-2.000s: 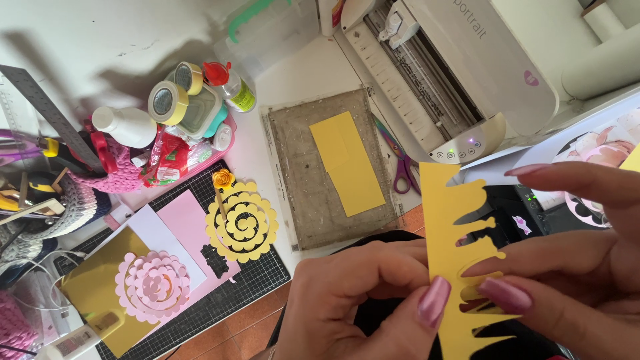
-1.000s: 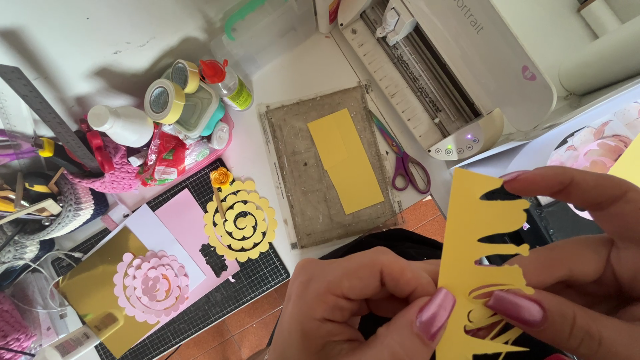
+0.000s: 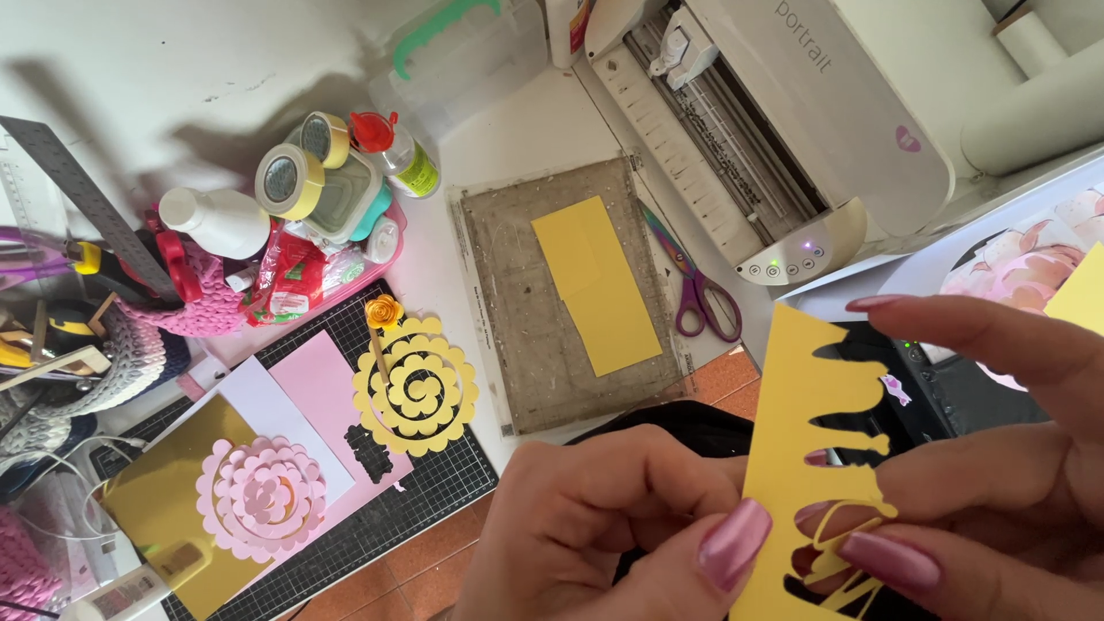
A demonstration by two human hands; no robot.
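A cut piece of yellow cardstock point(image 3: 798, 414) is held upright between both hands at the lower right. My left hand point(image 3: 621, 526) pinches its plain left edge between thumb and fingers. My right hand point(image 3: 992, 483) has its thumb and fingers on the thin cut strips point(image 3: 832, 552) at the lower right edge, while its raised index finger is near the top corner. Drip-shaped cutouts run along that edge. Beyond the hands, another yellow card piece point(image 3: 604, 302) lies on a worn cutting mat point(image 3: 517, 362), beside purple-handled scissors point(image 3: 690, 285).
A cutting machine point(image 3: 776, 112) stands at the upper right. On the left, a black gridded mat point(image 3: 431, 500) bears a yellow paper spiral point(image 3: 423, 388), a pink paper spiral point(image 3: 263, 500) and gold card point(image 3: 164, 483). Tape rolls point(image 3: 289, 181), a red-capped bottle point(image 3: 414, 164) and a white bottle point(image 3: 216, 220) stand behind.
My right index finger has risen from the cut edge toward the top corner of the yellow card. The card has shifted right and tilted slightly; both hands still hold it.
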